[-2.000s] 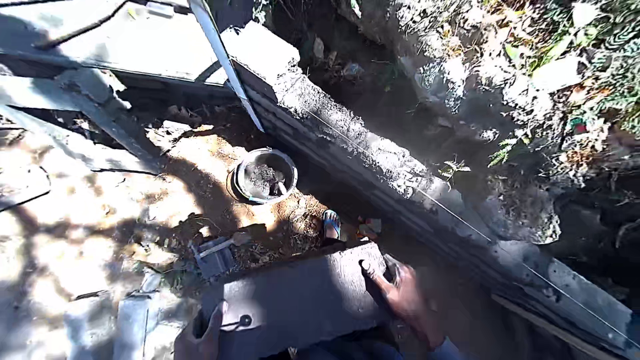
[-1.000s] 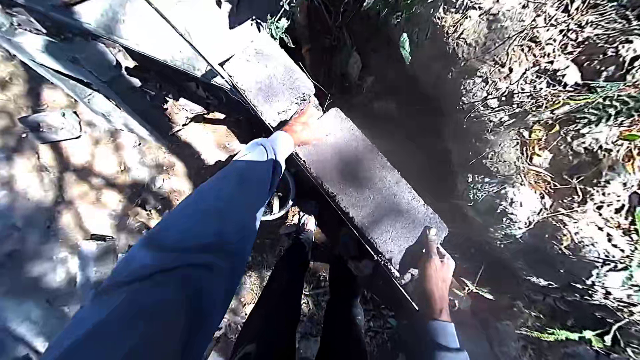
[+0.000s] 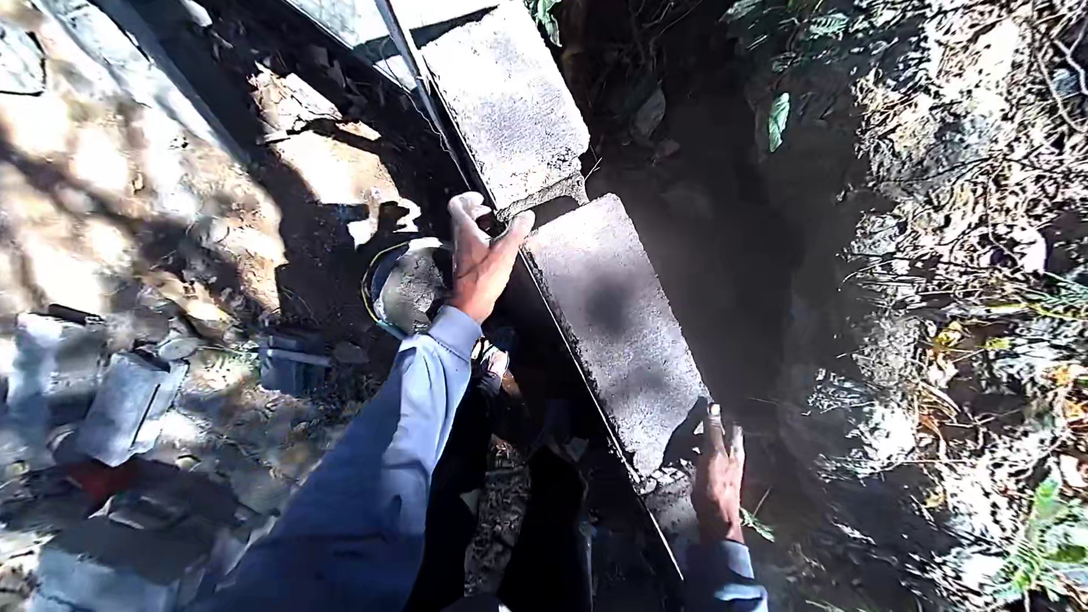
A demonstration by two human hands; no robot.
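Observation:
A grey concrete block lies on the wall, its long side along a taut string line. My left hand is at the block's upper left corner, fingers apart, near the gap between it and another concrete block further up. My right hand is beside the lower end, its fingertips close to the block's corner; whether they touch is unclear. Mortar shows on the wall below that end. A bucket with grey mortar stands on the ground to the left of my left hand.
Loose concrete blocks lie on the ground at the left. A dark trench runs along the right side of the wall, with a bank of roots and dry leaves beyond. My legs and feet are beside the wall's left side.
Two seconds ago both my hands held a block in front of me; a second ago they were on a block on the wall. Now my hands are at its ends. The view has moved strongly.

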